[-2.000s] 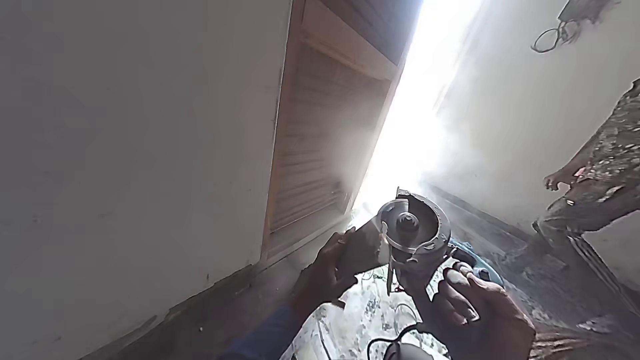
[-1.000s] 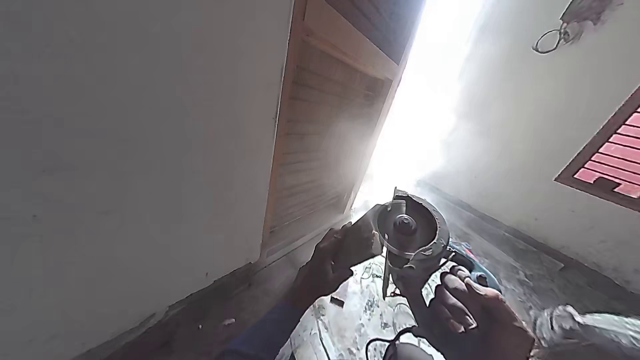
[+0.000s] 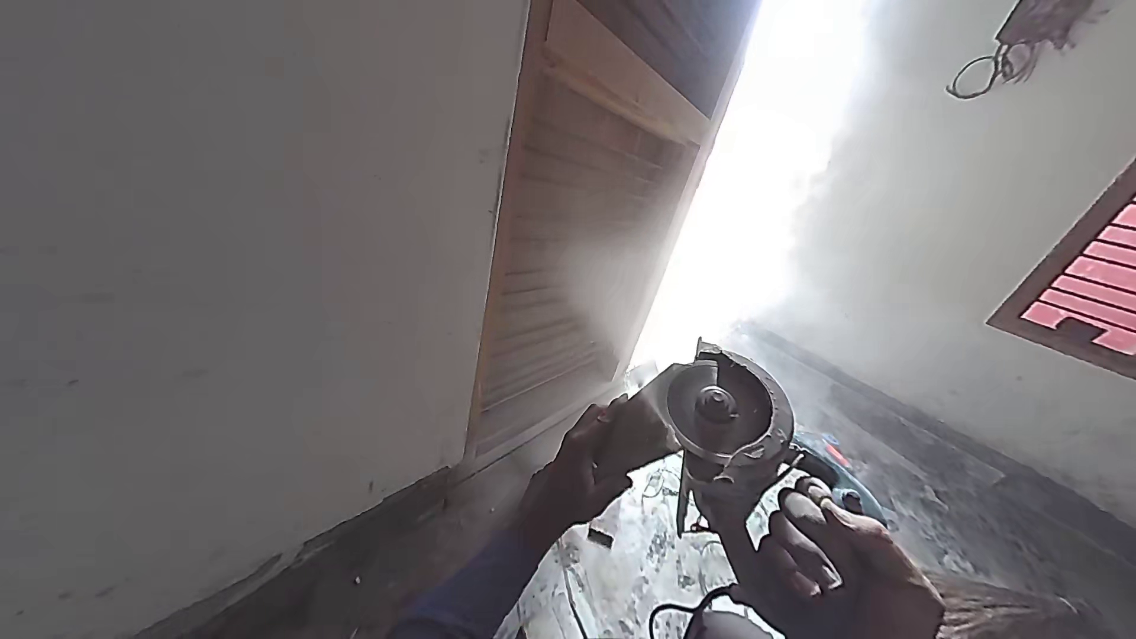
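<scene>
My right hand [image 3: 825, 550] is wrapped around the body of an angle grinder [image 3: 737, 417], whose disc and guard face up toward me. My left hand [image 3: 586, 470] grips a flat, tile-like piece [image 3: 635, 426], its far edge against the left side of the disc. Pale dust hangs around the disc and drifts toward the bright gap. A dark cord [image 3: 670, 611] curls below the grinder. The material of the held piece cannot be told.
A slatted wooden door or shutter [image 3: 586, 240] stands beyond my left hand, beside a plain wall [image 3: 248, 266]. A dust-spattered surface [image 3: 612, 568] lies beneath my hands. At the right are a barred window [image 3: 1087, 284], loose wires [image 3: 976, 75] and a blue-green object [image 3: 839, 470] on the floor.
The person at the right, seen two seconds ago, has moved out of view, and the barred window shows there. Both my hands keep their hold in nearly the same place.
</scene>
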